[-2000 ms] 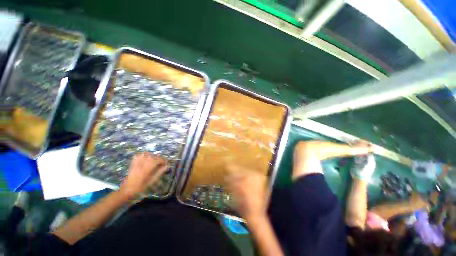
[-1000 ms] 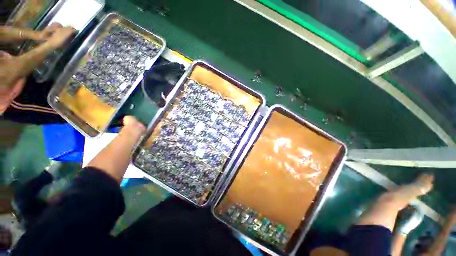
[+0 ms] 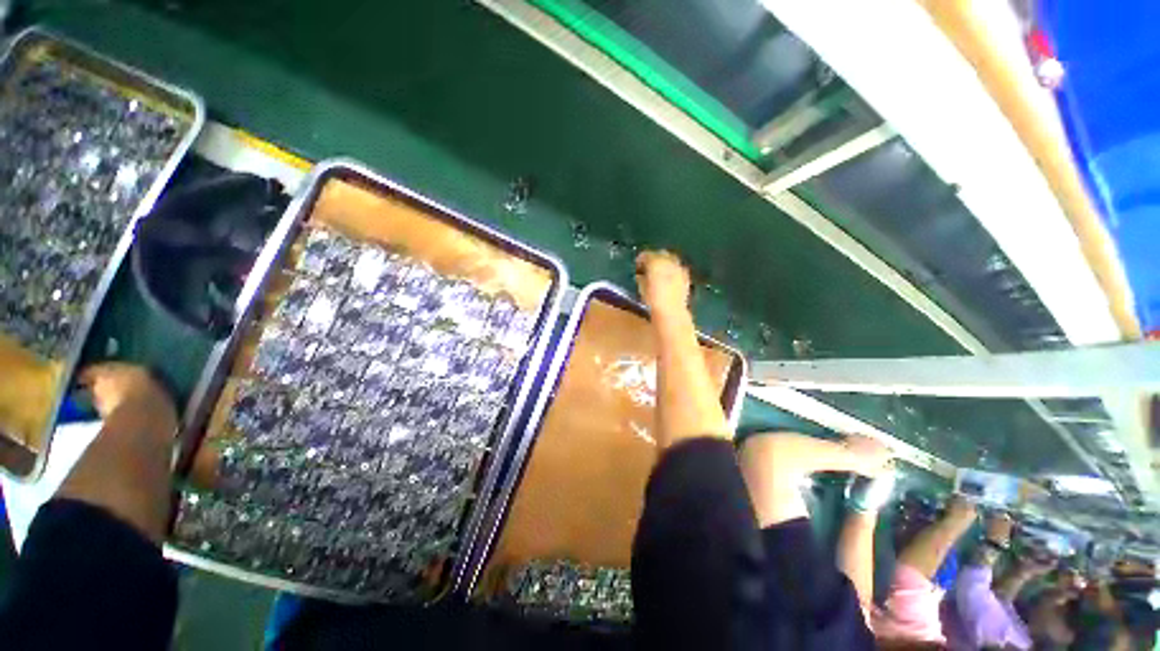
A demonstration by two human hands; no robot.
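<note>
The fuller tray (image 3: 242, 324) holds dense rows of grey-silver circuit boards (image 3: 382, 369). To its right, the emptier tray (image 3: 735, 382) shows orange-brown liner (image 3: 579, 445), with boards (image 3: 560, 588) along its near edge. My right hand (image 3: 664, 280) reaches over this tray's far edge to the green surface, close to loose boards (image 3: 621, 244); whether its fingers hold one is not clear. My left hand (image 3: 121, 392) is in the gap left of the fuller tray, low at the left; its fingers are blurred and what they hold cannot be told.
Another filled tray (image 3: 108, 274) is cut off at the left. A black bundle (image 3: 204, 242) lies between the left trays. More boards lie on the green surface (image 3: 382, 89). A white frame bar (image 3: 941, 375) crosses at the right. A neighbour's forearm (image 3: 795, 464) and other workers are at the right.
Since two seconds ago, my right hand has moved from the emptier tray's near part to beyond its far edge. My left hand has moved left, off the fuller tray. The camera view has shifted.
</note>
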